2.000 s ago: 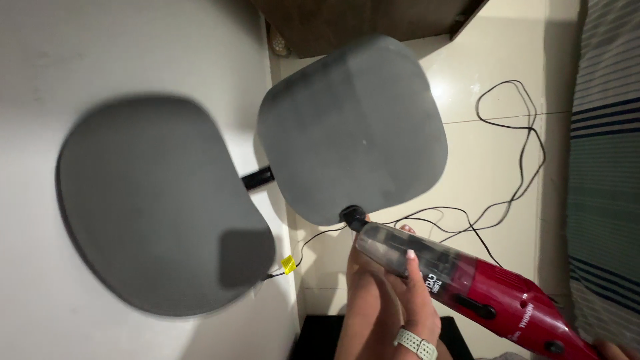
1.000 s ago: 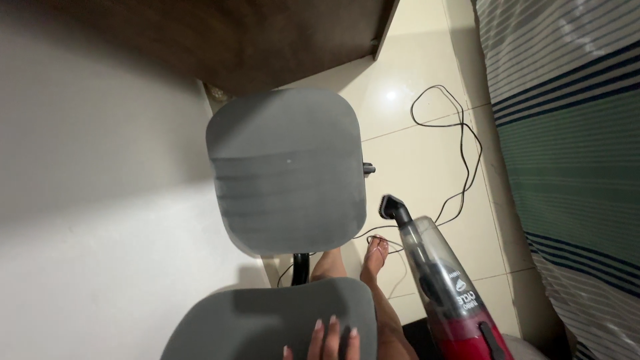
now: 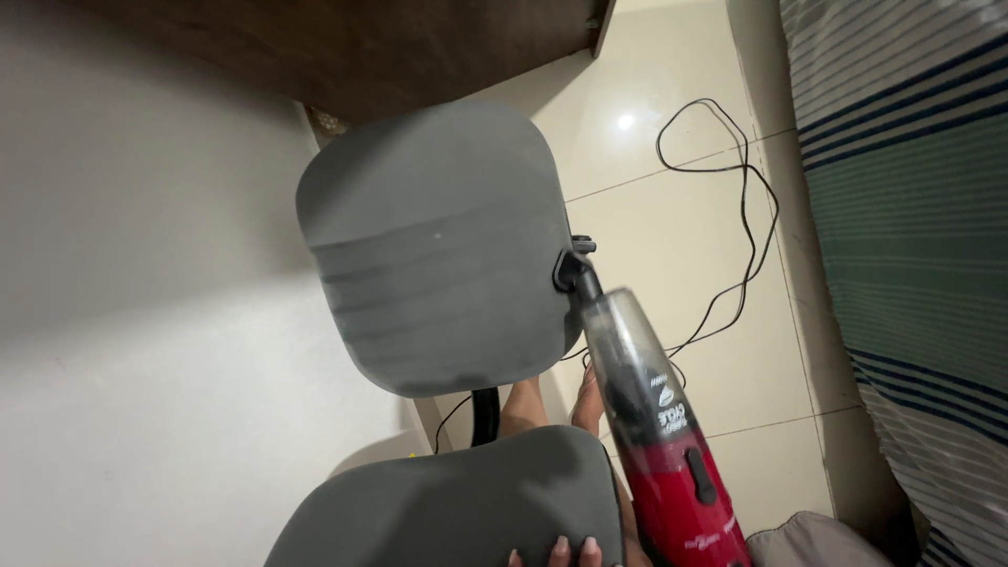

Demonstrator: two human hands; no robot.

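A red handheld vacuum cleaner (image 3: 669, 441) with a clear dust cup reaches up from the bottom right. Its black brush nozzle (image 3: 568, 272) touches the right edge of the grey chair seat (image 3: 441, 252), beside a black lever (image 3: 583, 244). The hand on the vacuum's rear end is out of the picture, and my right hand is not seen. Fingertips of my left hand (image 3: 561, 553) rest spread on the grey chair backrest (image 3: 472, 504) at the bottom; the rest of that hand is cut off. A black bar (image 3: 485, 417) joins seat and backrest.
A black cord (image 3: 744, 205) lies looped on the tiled floor (image 3: 630, 189). Dark wooden furniture (image 3: 378, 47) stands beyond the seat, a white wall (image 3: 142, 315) at left. Striped fabric (image 3: 913, 236) hangs at right. Bare feet (image 3: 589, 402) show beneath the chair; grey fabric (image 3: 819, 543) lies lower right.
The chair has turned between the oldest frame and now. My left hand left the vacuum's front for the backrest. Since one second ago, the nozzle has moved from beside the seat onto its edge.
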